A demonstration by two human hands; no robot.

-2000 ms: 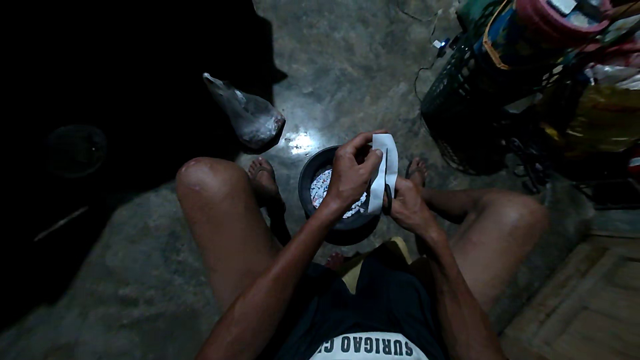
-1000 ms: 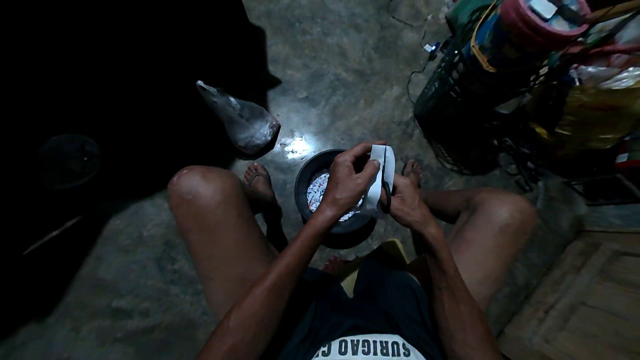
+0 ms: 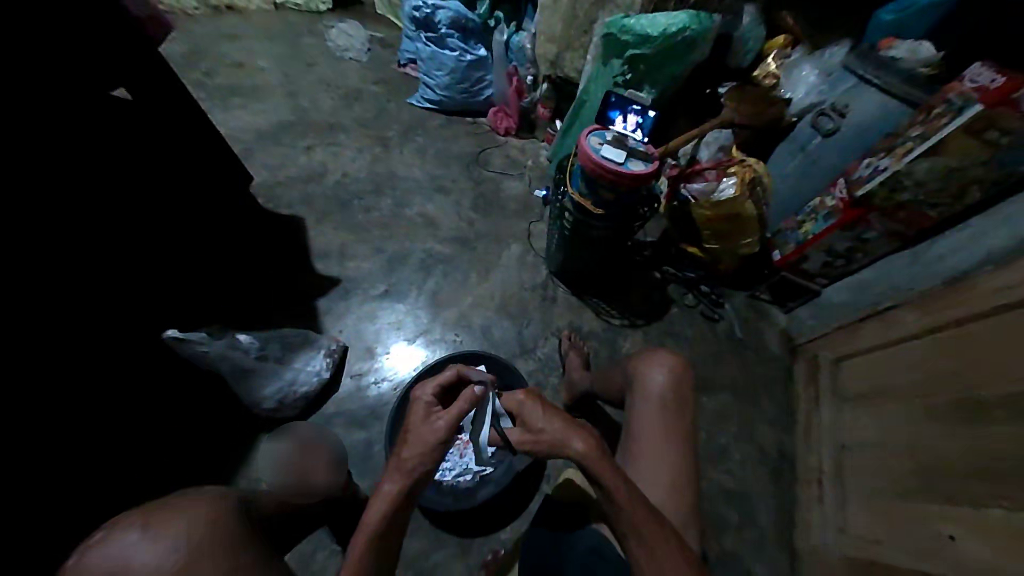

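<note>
My left hand [image 3: 438, 412] pinches the upper end of a folded strip of white and grey paper [image 3: 480, 432] between thumb and fingers. Close beside it, my right hand [image 3: 544, 424] grips a dark tool, seemingly scissors [image 3: 502, 424], whose blades lie against the strip. Both hands are over a round dark basin [image 3: 448, 500] on the floor between my legs. Small white cut pieces [image 3: 462, 464] lie in the basin, partly hidden by the hands and the strip.
A clear plastic bag [image 3: 268, 368] with contents lies on the concrete floor left of the basin. Ahead stands a dark plastic basket [image 3: 596, 248], holding a pink-rimmed container [image 3: 620, 156] with a lit phone [image 3: 628, 116] on top. A wooden panel [image 3: 920, 424] is at the right.
The view has tilted up and toward the right, showing more floor and the lit phone. Both hands stay over the basin; the white piece now hangs as a narrower, folded strip.
</note>
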